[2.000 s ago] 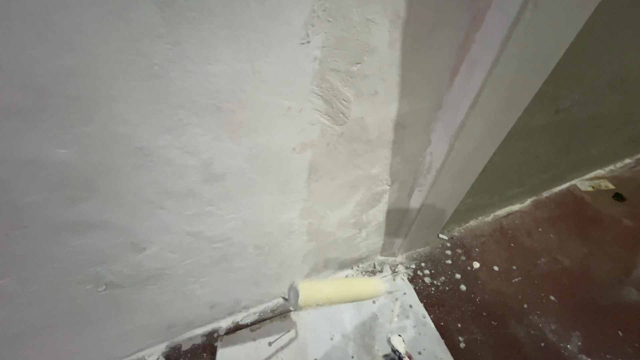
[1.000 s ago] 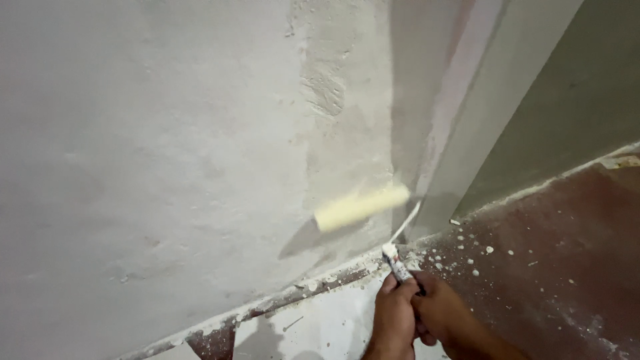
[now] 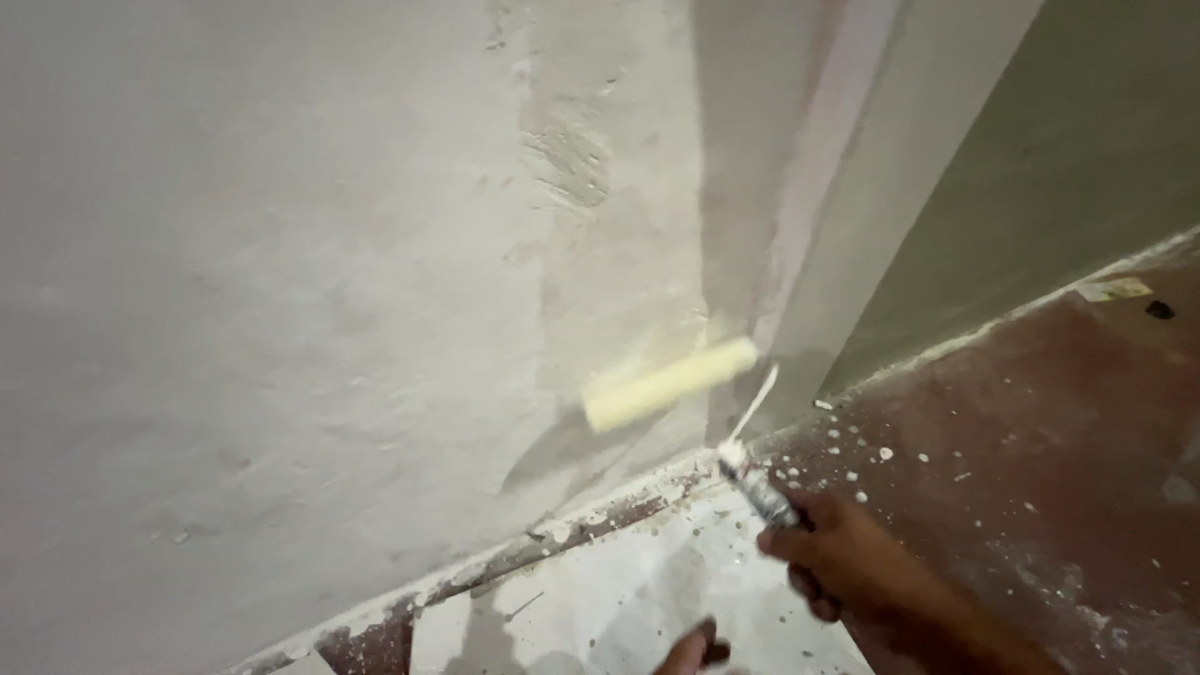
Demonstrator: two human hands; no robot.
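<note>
A paint roller with a pale yellow sleeve (image 3: 670, 384) is against the lower part of the grey-white wall (image 3: 328, 281), close to the corner. Its thin wire frame runs down to a paint-smeared handle (image 3: 769, 497). My right hand (image 3: 825, 548) is closed around that handle. Lower down, at the bottom edge, my left hand (image 3: 694, 649) shows only in part, apart from the handle; its fingers look partly curled and nothing is seen in them. The roller is slightly blurred. Beside it the wall has a strip of a different tone with a rough patch (image 3: 572, 169).
White sheets (image 3: 647, 591) with paint spots lie along the wall's foot. The reddish-brown floor (image 3: 1012, 469) bears white crumbs and splashes. A wall corner (image 3: 900, 187) juts at the right, beside a darker green wall (image 3: 1078, 159). A small scrap (image 3: 1116, 289) lies near that wall.
The roller lay on the sheet two seconds ago with no hands in view. One second ago both hands were at its handle; now the left hand is away from it, lower down.
</note>
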